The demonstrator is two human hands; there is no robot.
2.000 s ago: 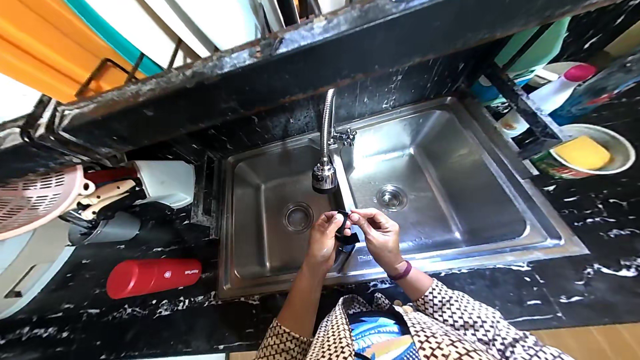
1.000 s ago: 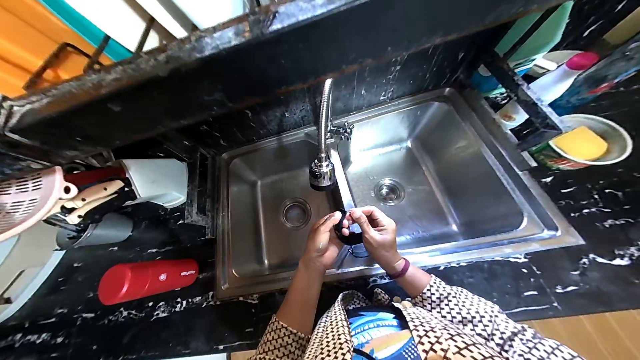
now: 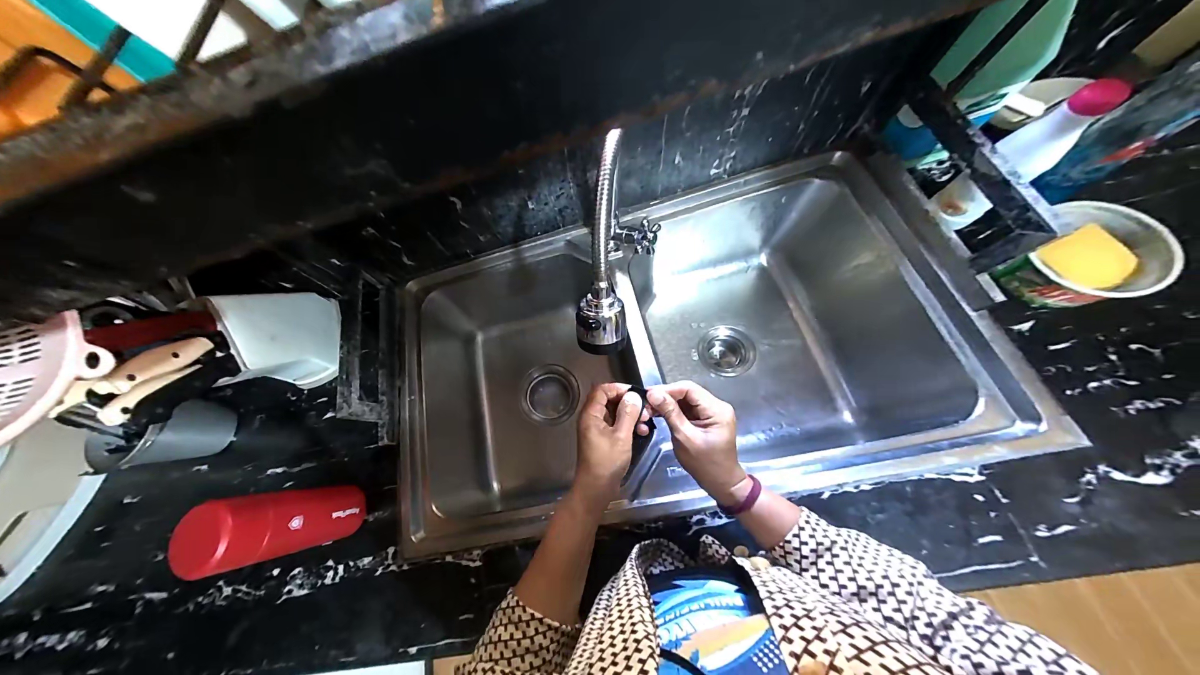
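Note:
Over the near end of the sink's divider, my left hand (image 3: 607,433) and my right hand (image 3: 701,433) pinch a small black object (image 3: 643,405) between thumbs and fingertips; its kind cannot be told, as the fingers cover much of it. A purple band circles my right wrist. Just beyond the hands hangs a chrome faucet head (image 3: 601,323) on a flexible metal neck. Beneath is a double-bowl stainless steel sink (image 3: 816,375), with a drain in each bowl. No water is seen flowing from the faucet.
A red bottle (image 3: 267,532) lies left of the sink. Behind it are a gray cup (image 3: 178,436), wooden-handled knives (image 3: 150,370) and a pink basket (image 3: 37,375). At right stands a bowl (image 3: 1162,253) holding a yellow sponge (image 3: 1089,258). A dark rack (image 3: 422,122) overhangs the far side.
Both hands stay together over the divider. The black object, seen as a curved shape below the fingers one second ago, is now more covered by them. The view has shifted slightly.

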